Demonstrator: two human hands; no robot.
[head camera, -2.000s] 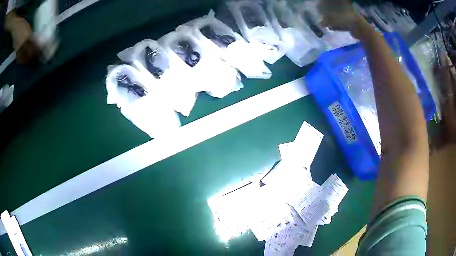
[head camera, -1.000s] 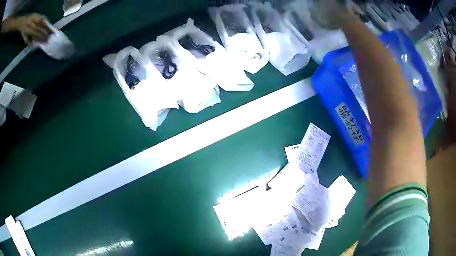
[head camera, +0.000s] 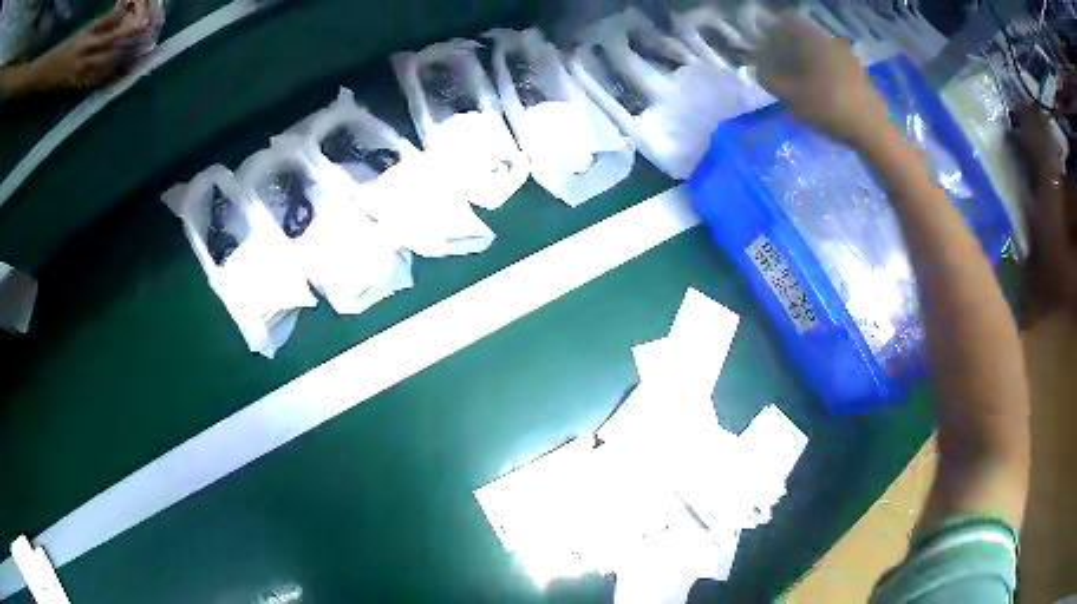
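Several milky-white bagged products (head camera: 455, 148) with dark coiled cords lie in a row on the green surface. A blue tray (head camera: 774, 266) holds shiny clear bags (head camera: 815, 195) and has a pale label on its near side. My left hand (head camera: 815, 73), from the green-sleeved arm crossing over the tray, is blurred above the far part of the row; its fingers and any held item are unclear. What appears to be my right hand (head camera: 1045, 201) is dark, blurred and partly cut off at the right edge, beside clear material; its grip is unclear.
Loose white leaflets (head camera: 644, 484) lie left of the tray's near end. A white strip (head camera: 390, 360) crosses the green surface. A slim white piece (head camera: 38, 572) lies at lower left. Another person's hand (head camera: 89, 57) is at upper left. Brown cardboard shows at lower right.
The bagged products have shifted left along the surface. My left arm stays over the tray, with its hand still near the row. The other person's hand has moved up from the white item seen earlier.
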